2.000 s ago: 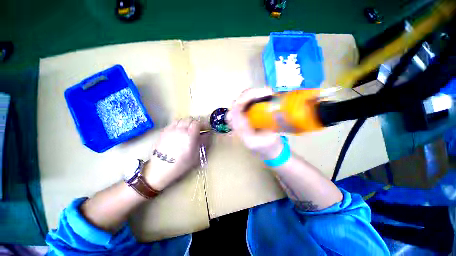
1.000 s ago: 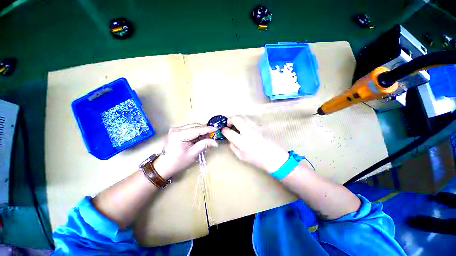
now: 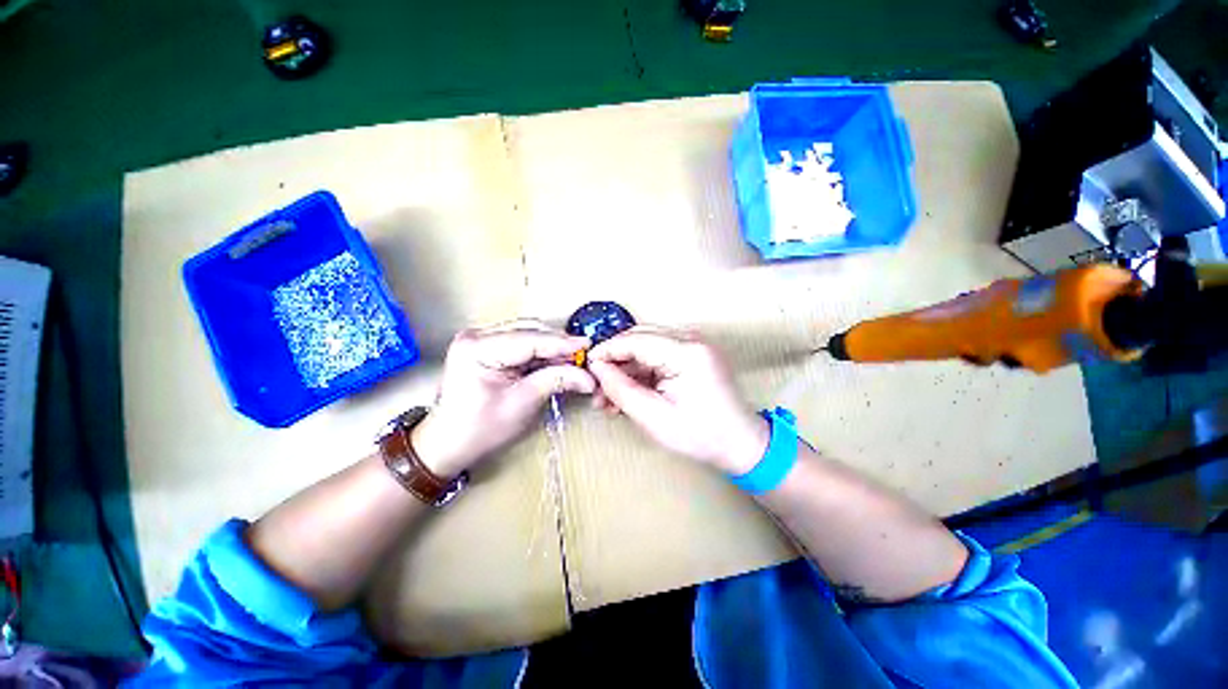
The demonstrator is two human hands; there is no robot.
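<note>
A round black electronic unit (image 3: 601, 322) lies on the tan cardboard sheet (image 3: 445, 175), just beyond my fingertips. My left hand (image 3: 505, 390) and my right hand (image 3: 667, 390) meet in front of it. Their fingertips pinch a small yellow-orange component (image 3: 582, 357) between them, at the unit's near edge. Its leads, if any, are hidden by my fingers. The orange electric screwdriver (image 3: 976, 326) hangs at the right, its bit pointing left, touched by neither hand.
A dark blue bin (image 3: 303, 310) of silver-grey screws stands at left. A lighter blue bin (image 3: 824, 168) of white parts stands at upper right. More black units (image 3: 296, 49) lie on the green surface beyond. A black-and-silver box (image 3: 1124, 168) is at right, a pale vented case (image 3: 19, 390) at left.
Two seconds ago my right hand held the screwdriver; it was released by one second ago. Since then my fingertips have moved from the unit's body to the orange component at its near edge.
</note>
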